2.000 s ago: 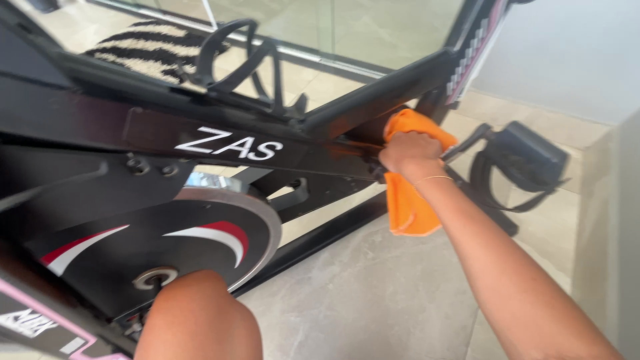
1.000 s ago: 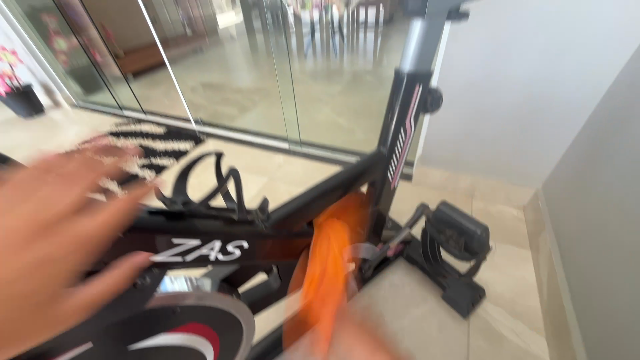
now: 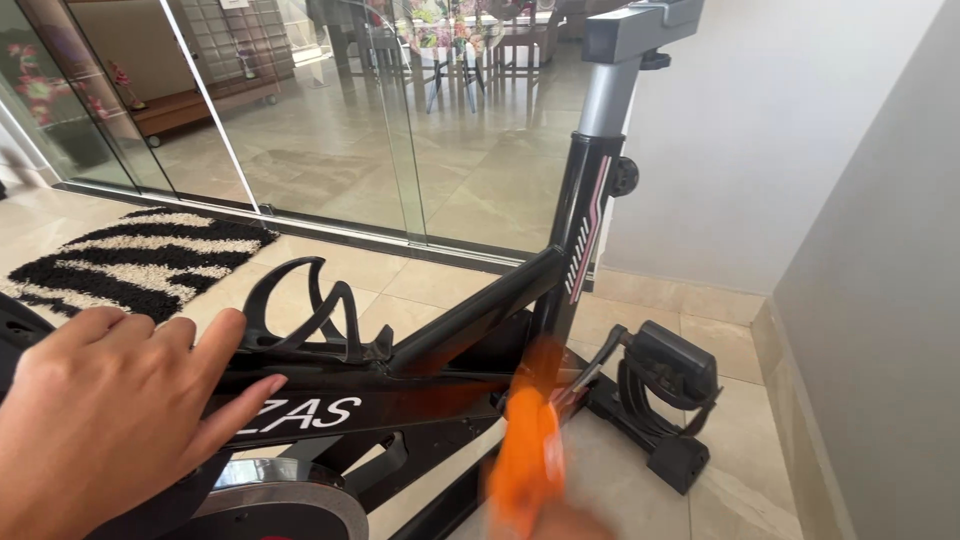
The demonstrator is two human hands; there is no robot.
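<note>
A black exercise bike frame point(image 3: 442, 405) with white lettering crosses the view. My left hand point(image 3: 127, 412) is at the lower left, over the frame's main tube, its fingers spread and holding nothing; whether it touches the tube I cannot tell. At the bottom, right of centre, my right hand point(image 3: 570, 521) is blurred and mostly cut off, with an orange cloth point(image 3: 525, 457) in it. The cloth hangs beside the lower seat-post tube, left of the crank and pedal point(image 3: 671, 364). A black bottle cage point(image 3: 300, 322) sits on the main tube, and the flywheel point(image 3: 277, 502) shows below.
Behind the bike stand glass sliding panels point(image 3: 322, 150) with a floor track. A black and cream shaggy rug point(image 3: 142, 259) lies on the tiles at the left. Walls point(image 3: 877, 300) meet in a corner at the right, near the bike's rear foot point(image 3: 679, 461).
My left hand has come into view at the left since the oldest frame. My right hand, on the cloth at the frame joint then, is now lower in view. The view has tilted up.
</note>
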